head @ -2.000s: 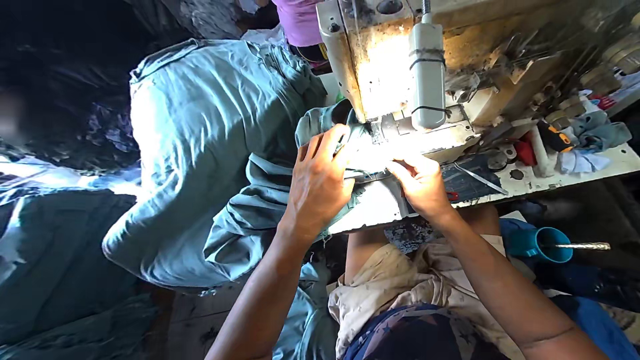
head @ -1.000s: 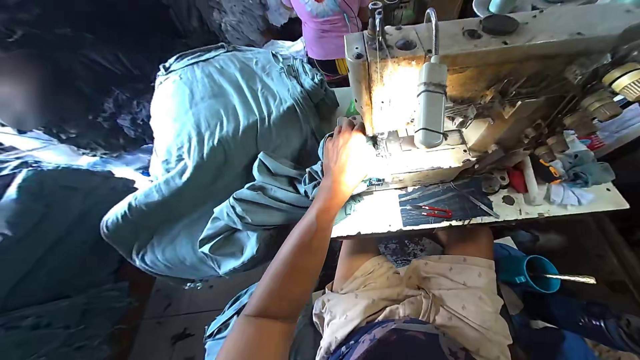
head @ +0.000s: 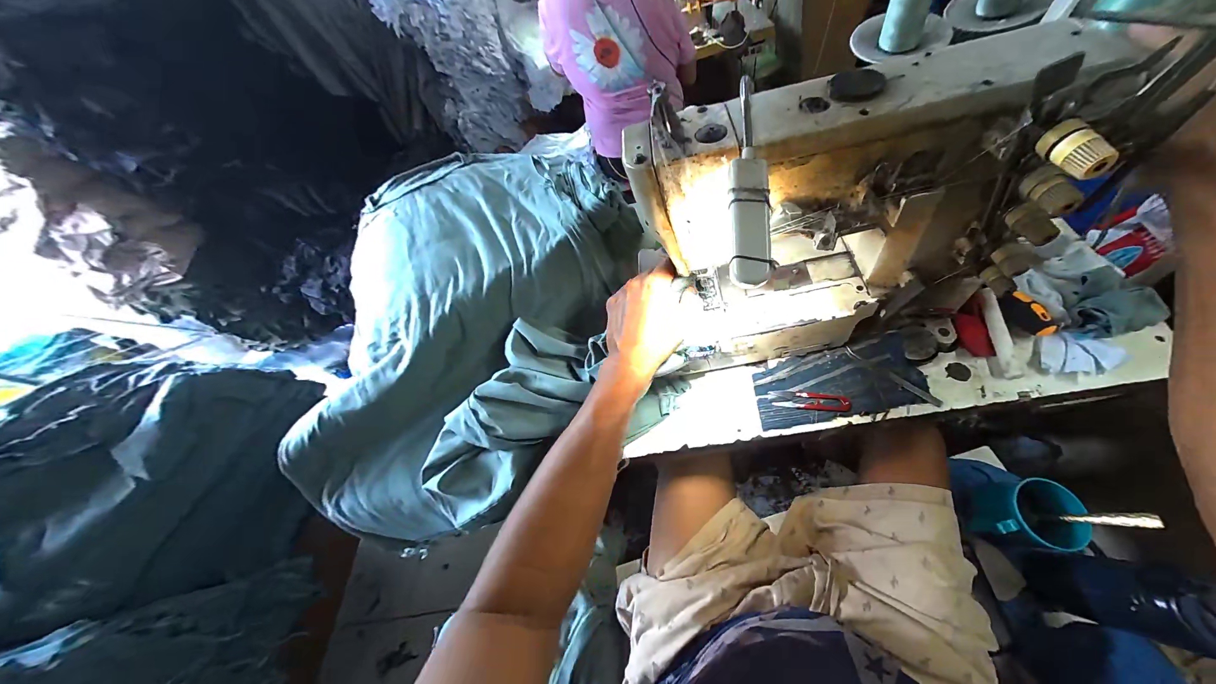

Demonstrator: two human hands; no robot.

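My left hand (head: 651, 318) is at the left of the lit needle area of an industrial sewing machine (head: 760, 318), its fingers closed on grey-green cloth (head: 513, 380) that bunches under the wrist. Glare hides part of the fingertips. My right forearm (head: 1192, 304) rises along the right edge, and my right hand (head: 1154, 43) is only partly visible, blurred, near the machine's upper right end; its fingers cannot be made out. Red-handled thread snips (head: 809, 401) lie on a dark cloth patch (head: 845, 380) at the front of the machine table.
A large pile of grey-green garments (head: 475, 247) stands left of the machine. Thread cones (head: 904, 24) are behind it. Cloth scraps (head: 1083, 351) and an orange-black tool (head: 1029, 312) lie at the table's right. A teal mug (head: 1050, 513) sits below. A person in pink (head: 617, 76) is beyond.
My right hand was at the needle area two seconds ago, was out of sight one second ago, and is now at the upper right. My left hand stays by the needle.
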